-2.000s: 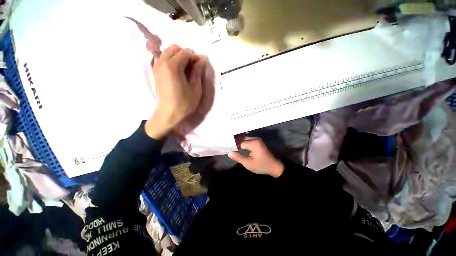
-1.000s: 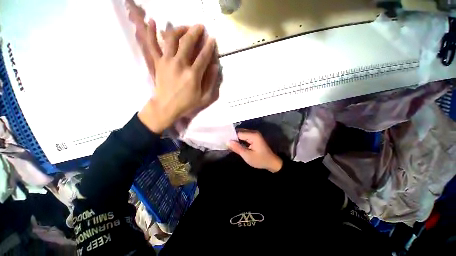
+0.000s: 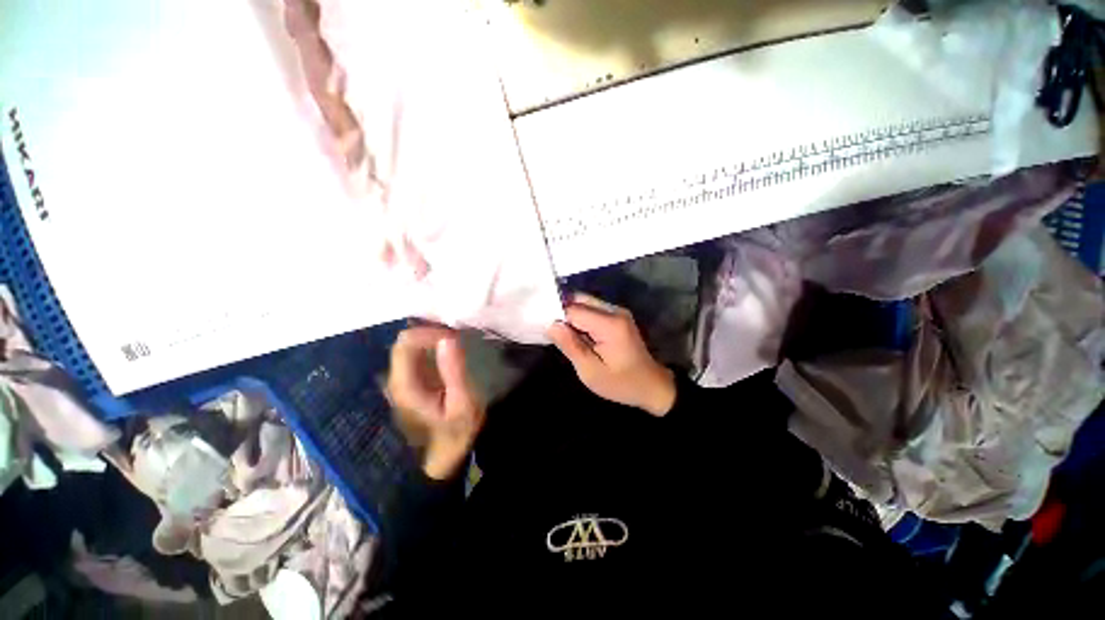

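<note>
A pale pink garment body (image 3: pixel 454 182) lies over the white machine table and runs from the top of the view down to the front edge. Its left side is crumpled into a darker pink fold. My right hand (image 3: pixel 616 354) pinches its near right corner just off the table edge. My left hand (image 3: pixel 439 394) is at its near left edge, below the table edge, with fingers curled and thumb raised. Whether it grips the cloth is unclear. The needle and presser foot are out of the picture.
The white table (image 3: pixel 146 218) carries a printed ruler scale. The beige machine bed (image 3: pixel 679 42) is at the top. Black looped handles (image 3: pixel 1066 70) and whitish plastic (image 3: pixel 957 55) lie at right. Pink-mauve pieces (image 3: pixel 969 375) hang at right. More cloth (image 3: pixel 248 497) lies beside a blue crate (image 3: pixel 345 412).
My left hand has left the top of the cloth and come down to its near edge, so the cloth is now uncovered and flatter. My right hand still holds the corner. The view has shifted.
</note>
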